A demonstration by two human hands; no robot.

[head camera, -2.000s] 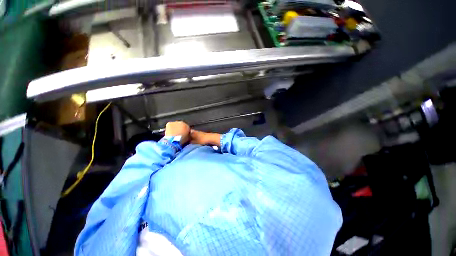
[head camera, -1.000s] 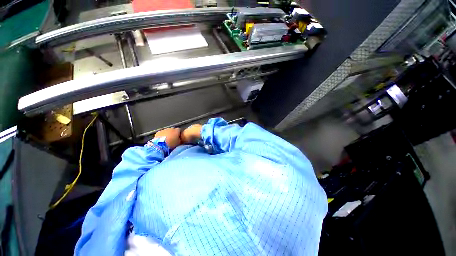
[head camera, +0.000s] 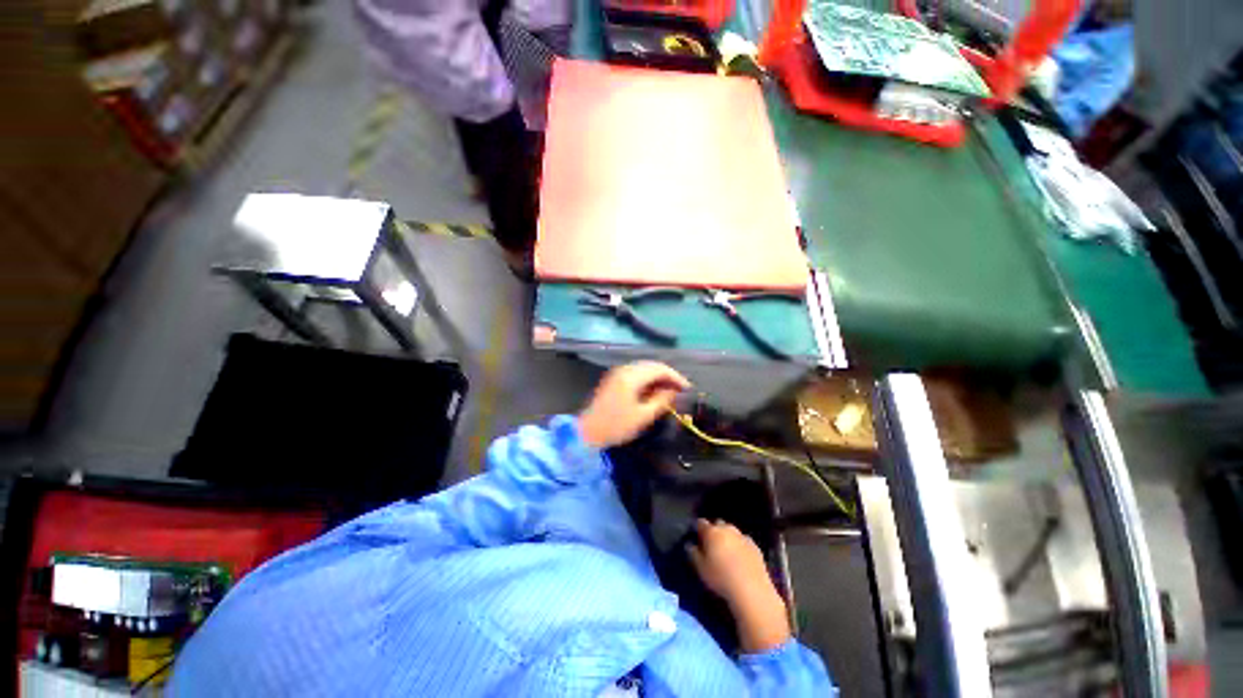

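Observation:
My left hand is in front of the bench's near edge, fingers curled at the end of a thin yellow cord; whether it grips the cord is unclear. My right hand is lower and to the right, over a dark area, partly hidden; its grip is unclear. Two dark-handled tools, a pair of cutters and pliers, lie with handles spread on the green bench strip. The red-orange foam pad lies flat behind them.
A green belt carries a red tray with a board. Metal rails and a brown clippings box are right. A stool, black panel and trayed populated board are left. People stand at the far side.
The view has swung left from the rails to the bench with the foam pad. My hands, close together before, are now apart, the left one farther forward.

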